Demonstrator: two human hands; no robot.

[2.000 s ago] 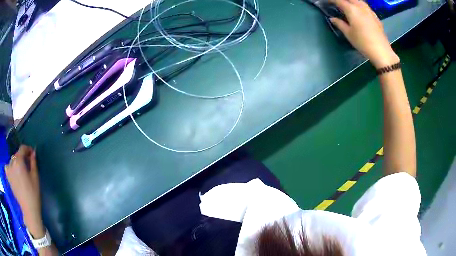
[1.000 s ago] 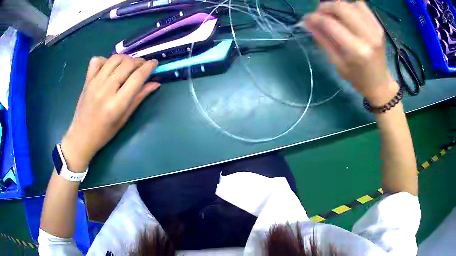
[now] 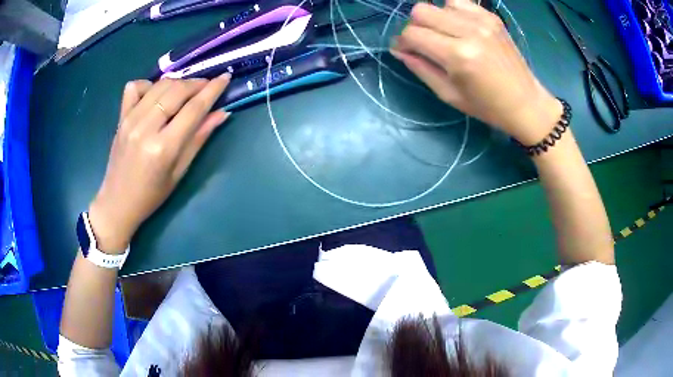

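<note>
My left hand grips the tip end of the light-blue and black 3D pen, whose black face with small lit digits is turned up. My right hand is pinched at the pen's rear side, among clear filament strands; a thin strand appears to run from the fingers towards the pen, but the fingertips' hold is partly hidden. Pink, white and black pens lie just behind it, and another pen lies at the top edge.
Black scissors lie at the right, beside a blue bin of purple and black parts. Another blue bin stands at the left. A white board lies at the upper left. The bench's front edge runs before the wearer.
The light-blue pen has rolled so its black display face shows more. My right hand has moved left, closer to the pen's rear. My left hand stays at its tip end.
</note>
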